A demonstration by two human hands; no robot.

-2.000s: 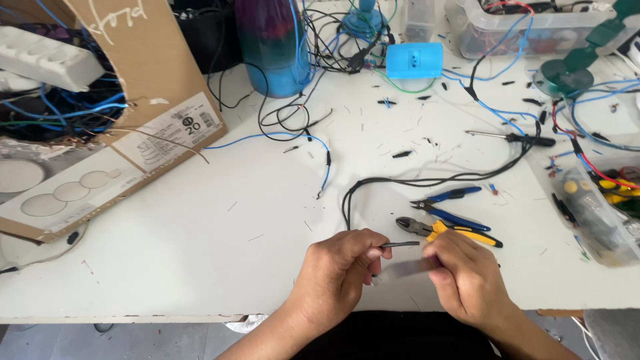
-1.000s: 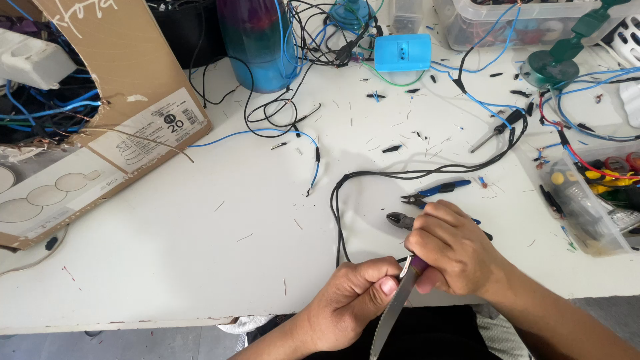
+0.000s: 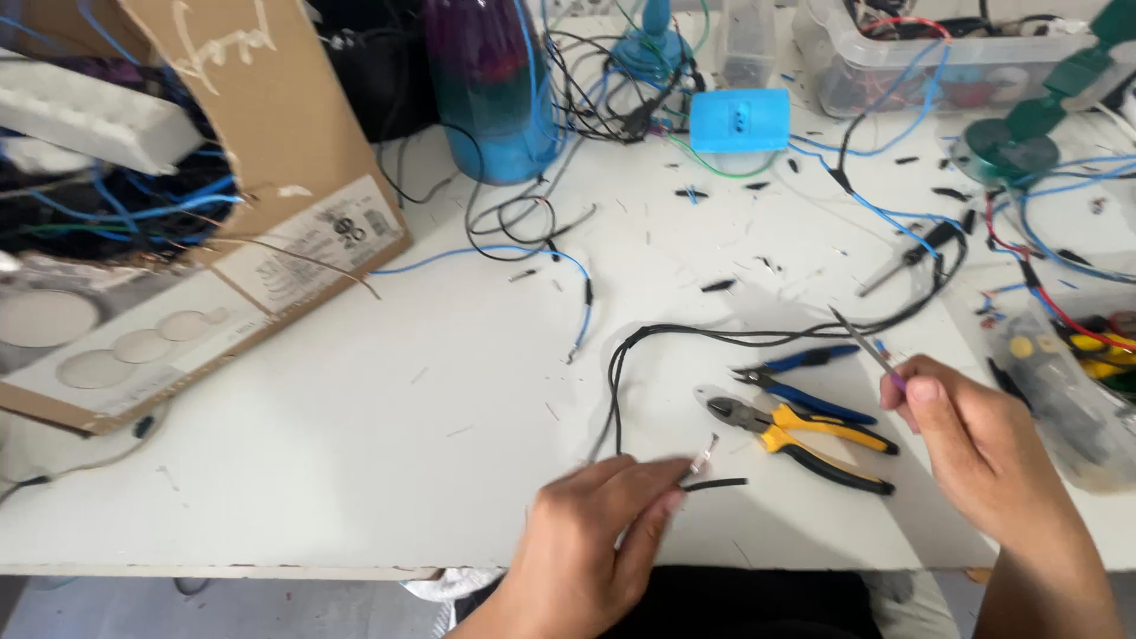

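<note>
My left hand (image 3: 590,532) pinches the ends of a black two-strand cable (image 3: 710,335) near the table's front edge; one end shows bare wire, the other keeps its black sheath. In my right hand (image 3: 967,435) is a knife (image 3: 865,344) with a purple handle, its blade pointing up and left, apart from the cable. Between the hands lie diagonal cutters (image 3: 825,448) with yellow and black handles. Just behind them are blue-handled flush cutters (image 3: 812,399). The cable loops back to the right, past a screwdriver or similar pointed tool with a black handle (image 3: 914,253).
A cardboard box (image 3: 293,169) with cables and a white power strip (image 3: 98,106) stands left. Behind are a bottle (image 3: 493,98), a blue socket box (image 3: 739,122) and a clear plastic bin (image 3: 967,75). A green stand (image 3: 1012,146) and another clear container (image 3: 1056,408) are at right.
My right hand has moved right and away from my left hand, taking the knife with it. The knife's blade pointed down between the hands one second ago and now points up and left.
</note>
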